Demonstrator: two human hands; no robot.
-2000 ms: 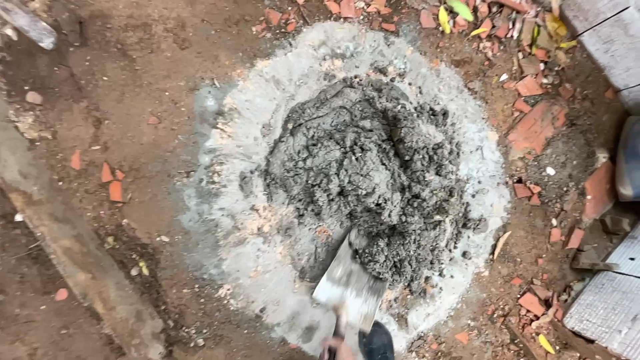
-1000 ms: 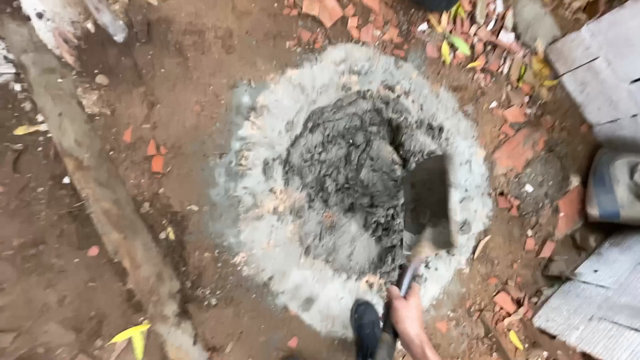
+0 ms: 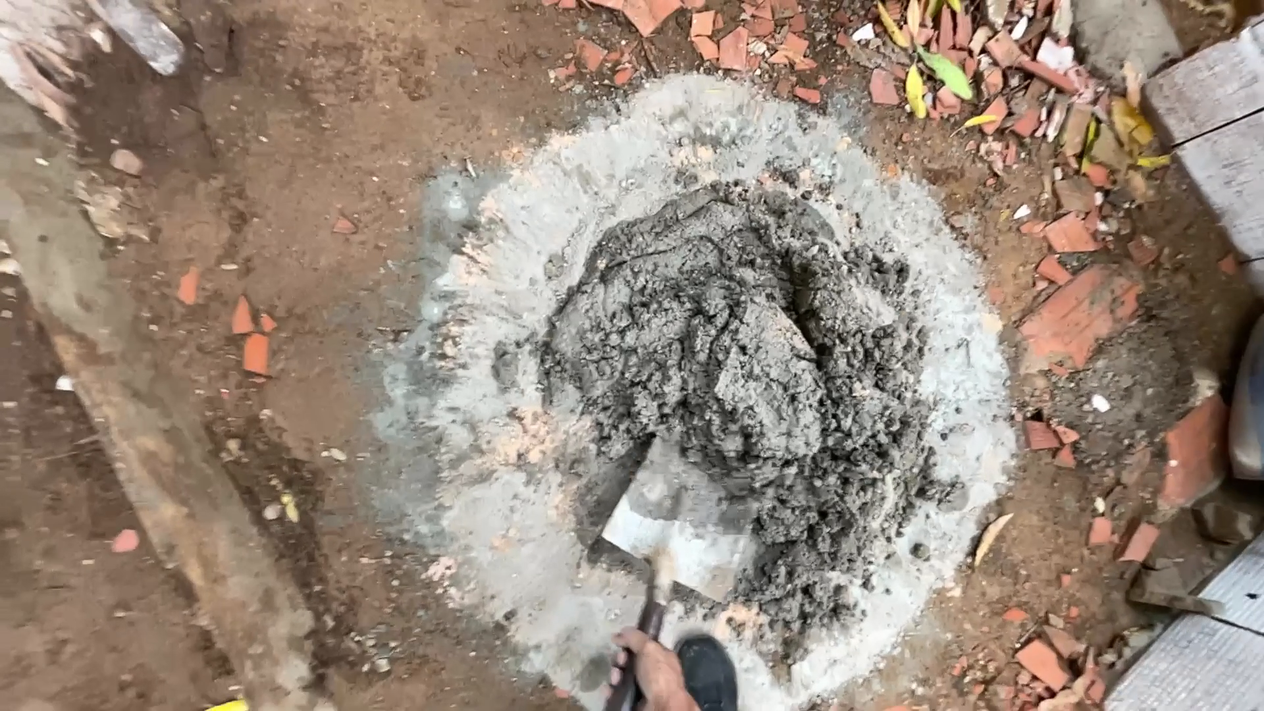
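My right hand (image 3: 654, 671) grips the dark handle (image 3: 649, 632) of a flat-bladed shovel at the bottom of the view. The shovel's metal blade (image 3: 681, 528) lies tilted against the lower edge of a heap of wet grey mortar (image 3: 731, 346), its front edge partly in the mix. Around the heap spreads a ring of pale grey, dried or powdery cement (image 3: 494, 513) on the dirt. A dark shoe (image 3: 706, 673) stands just right of my hand. My left hand is out of view.
A long wooden log (image 3: 168, 454) lies on the left. Broken red brick or tile pieces (image 3: 1081, 316) and leaves litter the top and right. Grey boards (image 3: 1220, 138) stand at the right edge, with more boards (image 3: 1205, 632) lower down. Part of a rounded grey object (image 3: 1246, 405) shows between them.
One second ago the blade was over the right side of the heap; it has moved left to the heap's lower edge. My right hand has moved lower in the view.
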